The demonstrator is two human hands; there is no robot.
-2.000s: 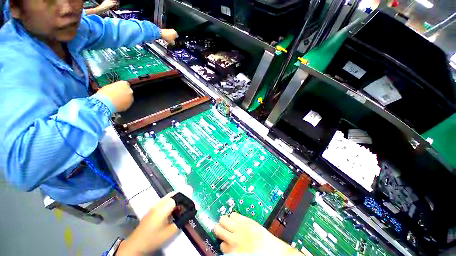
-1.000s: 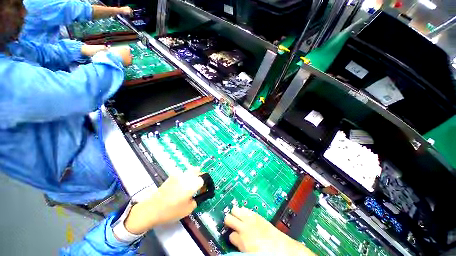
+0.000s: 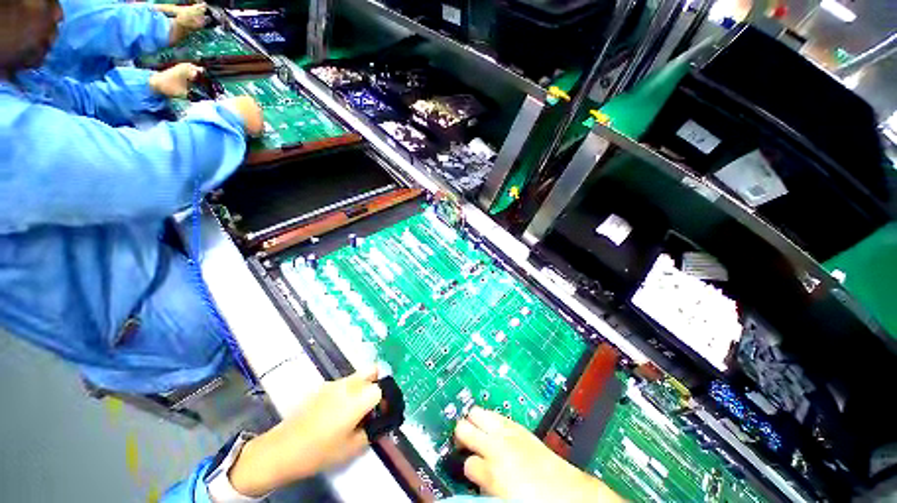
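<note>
A large green circuit board with white printed marks lies in a dark frame with reddish-brown side bars. My left hand is over the board's near left edge, fingers closed around a black piece; whether it is a component or a finger cover is unclear. My right hand is at the board's near edge, fingers bent down to its surface. A dark patch shows under those fingertips; what it is cannot be told.
Blue-smocked people work on the left. A pale conveyor rail runs beyond the board. Bins hold white connectors, grey components and blue components. A black tote stands on the upper shelf. Another board lies at lower right.
My left hand moved right onto the board, then back slightly toward its near left edge, with the black piece. My right hand moved slightly right. The nearest person's arms changed position.
</note>
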